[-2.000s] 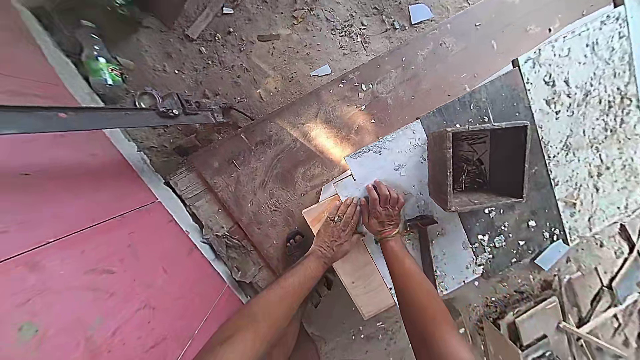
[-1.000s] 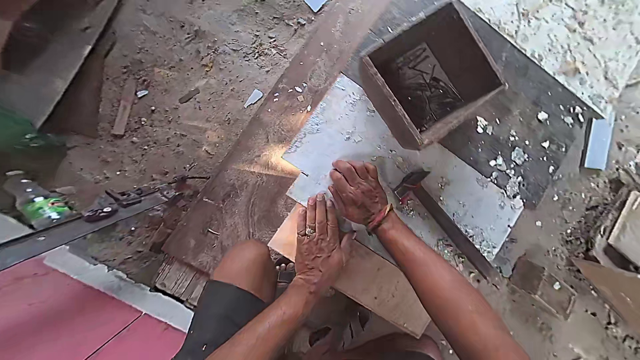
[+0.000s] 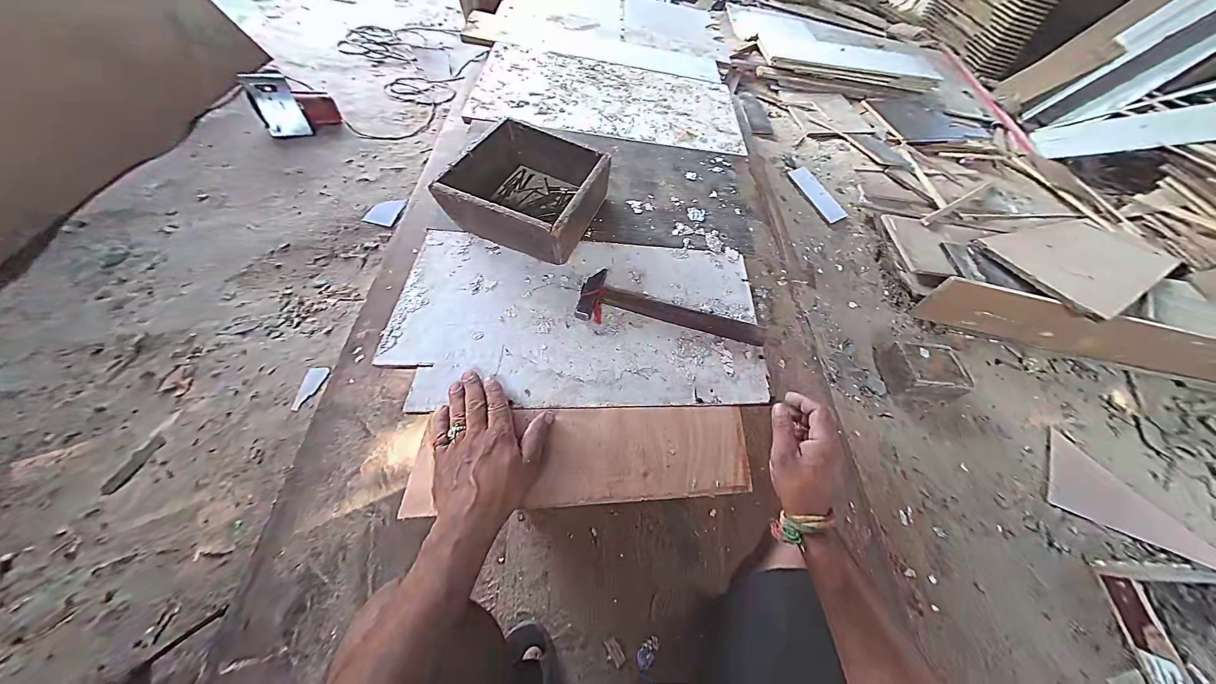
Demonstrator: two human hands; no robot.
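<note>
My left hand lies flat, fingers spread, on the left part of a reddish plywood piece, its fingertips reaching the edge of a worn white sheet. My right hand is beside the right end of the plywood, fingers curled; whether anything is inside them is hidden. A hammer with a wooden handle and red wrapping near its head lies on the white sheet. Behind it, a wooden box holding nails stands partly on the white sheet and partly on a dark board.
Under these lies a long brown board. A debris-covered white board lies farther off. Scrap wood is piled at the right, with a small block nearer. Cable and a metal-plated tool lie at the upper left.
My right hand has moved right, away from my left hand, to the plywood's right end. My left hand stays on the plywood. The view has turned a lot.
</note>
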